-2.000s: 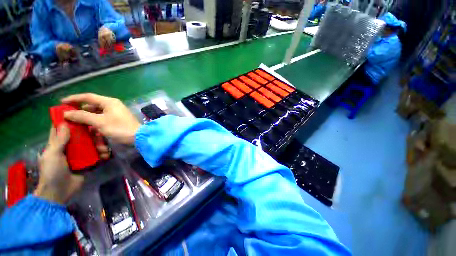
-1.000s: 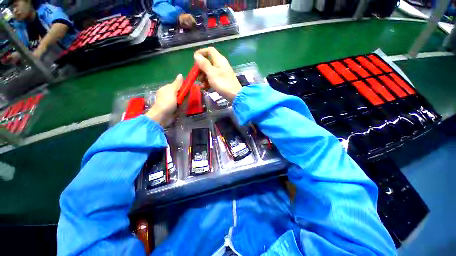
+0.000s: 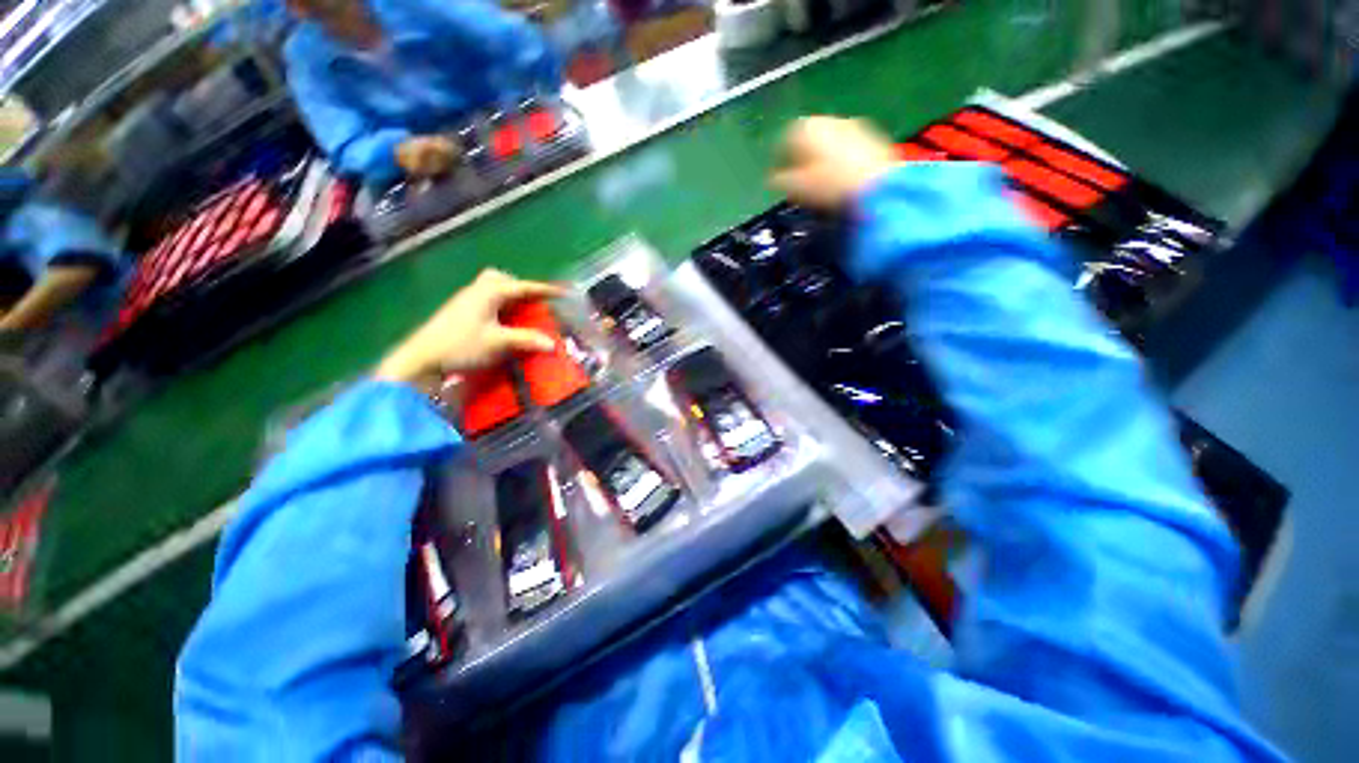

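The clear tray (image 3: 678, 522) lies in front of me with black units in its pockets, such as one black unit (image 3: 726, 410) at its right. Two red-covered units lie in its back row. My left hand (image 3: 480, 331) has its fingers and thumb on the right red-covered unit (image 3: 549, 367); the other red piece (image 3: 488, 400) is just left of it. My right hand (image 3: 832, 161) is blurred, raised by the back left edge of the black tray (image 3: 812, 306), near the red covers (image 3: 1028, 161). Whether it holds anything cannot be seen.
The green conveyor (image 3: 656, 194) runs behind the trays. Another black tray (image 3: 1245, 485) lies lower right. Across the belt, a person in a blue smock (image 3: 410, 75) works at a tray; another person's arm and stacked red pieces (image 3: 201, 239) show at left.
The red piece held up in both hands is now down in the clear tray under my left hand. My right hand has moved away right to the black tray. The view has tilted.
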